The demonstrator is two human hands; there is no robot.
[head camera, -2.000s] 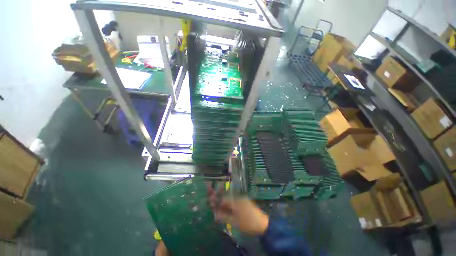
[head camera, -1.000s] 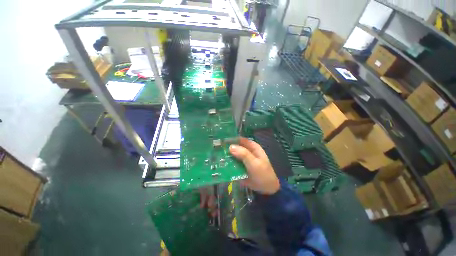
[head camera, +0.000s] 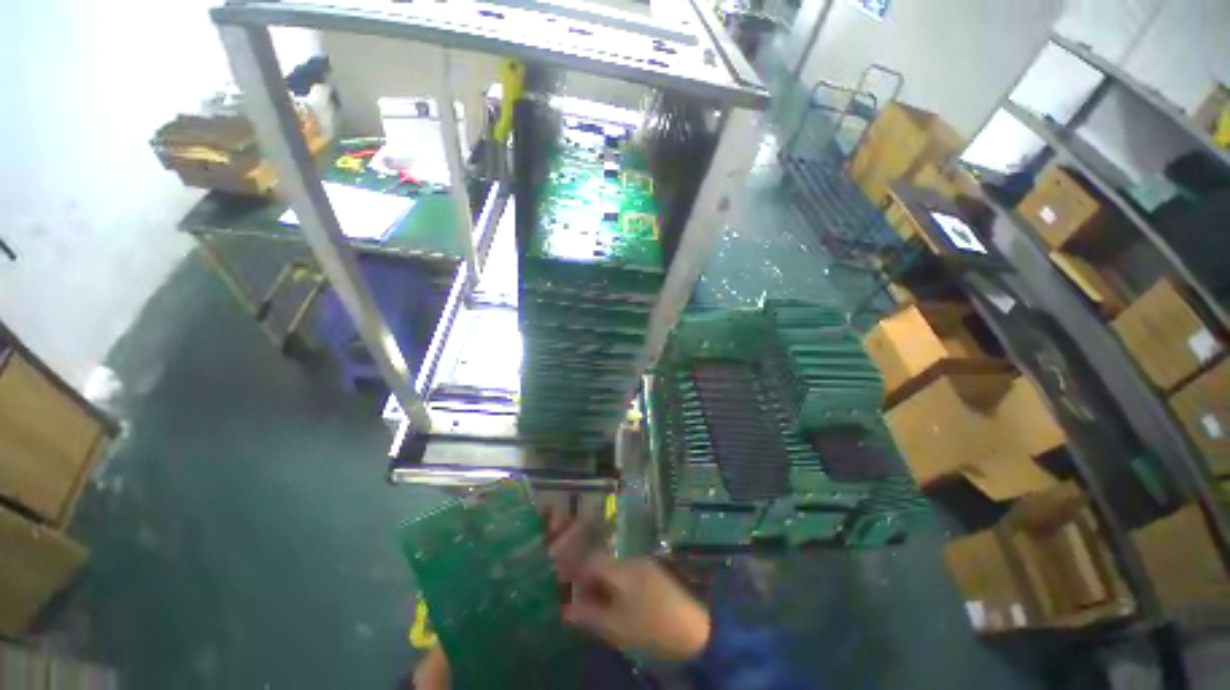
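Note:
My left hand (head camera: pixel 432 669), mostly hidden and cut off by the bottom edge, holds green PCB panels (head camera: pixel 486 580) at the bottom centre; its blurred fingers show past their right edge. My right hand (head camera: pixel 641 609) is blurred, close to that edge; whether its fingers grip a panel cannot be told. The magazine rack, with dark ribbed side walls (head camera: pixel 540 135), stands ahead. Green panels (head camera: pixel 587 351) lie in it one above another, and the top one (head camera: pixel 580 216) shows small components.
A silver metal frame (head camera: pixel 317 216) surrounds the rack. Board piles (head camera: pixel 823 364) with dark ribbed pieces (head camera: pixel 735 425) stand right of it. Open cardboard boxes (head camera: pixel 978 418) and a shelf lie farther right. A green-topped bench (head camera: pixel 418 229) is behind left, a blue cart (head camera: pixel 830 189) behind right.
One second ago my right hand held a panel sticking out of the rack front. That panel no longer sticks out, and my right hand is back down beside the panels in my left hand.

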